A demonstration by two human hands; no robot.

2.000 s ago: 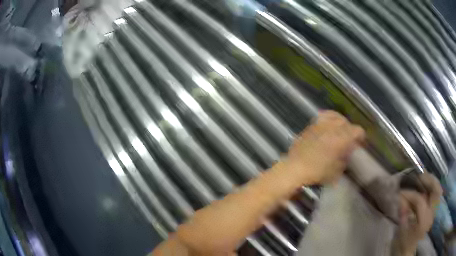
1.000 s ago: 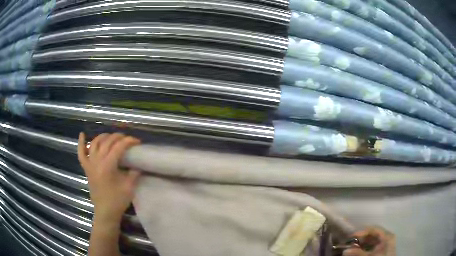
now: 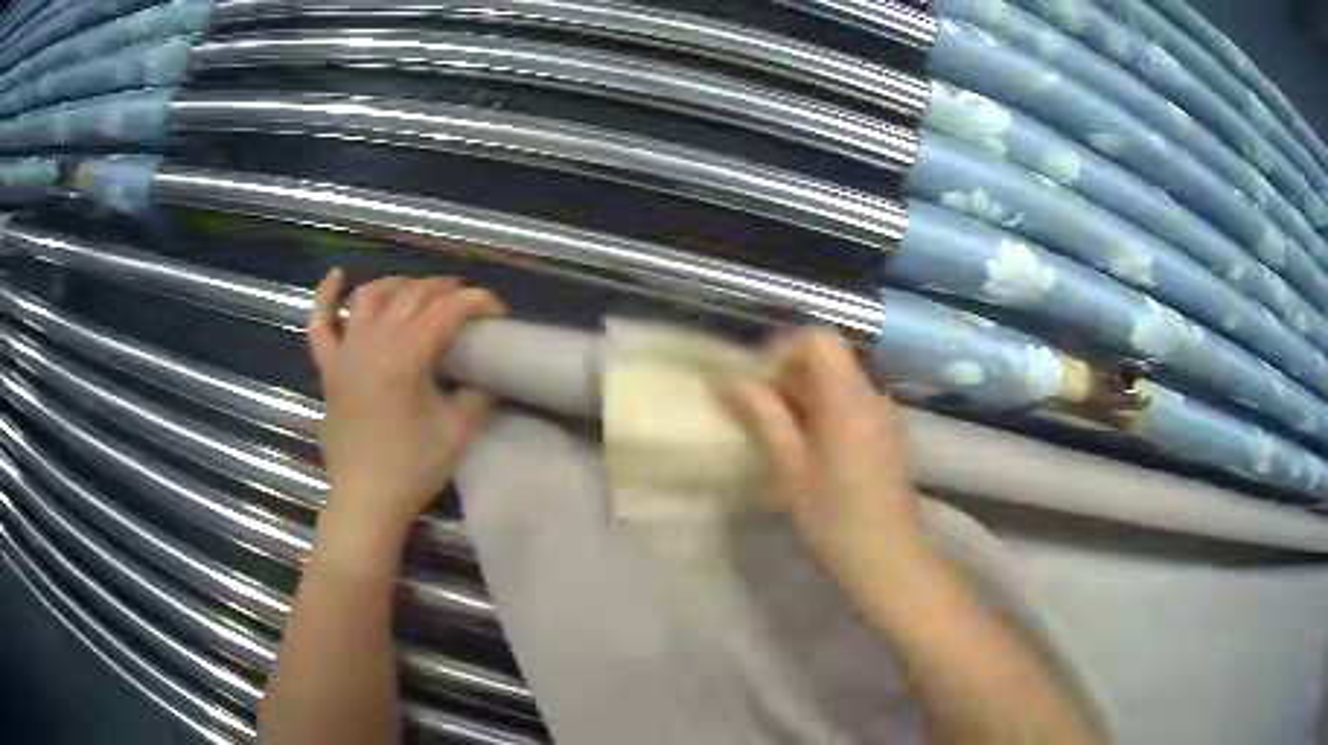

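Note:
Beige-grey curtain fabric (image 3: 1078, 582) lies over a long tube and hangs down towards me. My left hand (image 3: 401, 364) grips the tube at the left end of the cloth, holding the cloth edge. My right hand (image 3: 838, 437), slightly blurred, holds a cream cloth pad (image 3: 670, 422) by its right side. The pad lies across the beige-covered tube, just right of my left hand. My right fingertips are partly blurred, and the underside of the pad is hidden.
Bare shiny steel tubes (image 3: 539, 131) run in rows beyond the cloth, and more (image 3: 175, 379) lie at the left. Light blue floral curtain (image 3: 1020, 269) covers tubes at the right, and more shows at the upper left. A brass-coloured clip (image 3: 1114, 390) sits on the nearest floral tube.
My right hand has come up and left from the lower right, bringing the cream pad onto the beige tube. The left hand still holds the cloth end. The view has shifted slightly.

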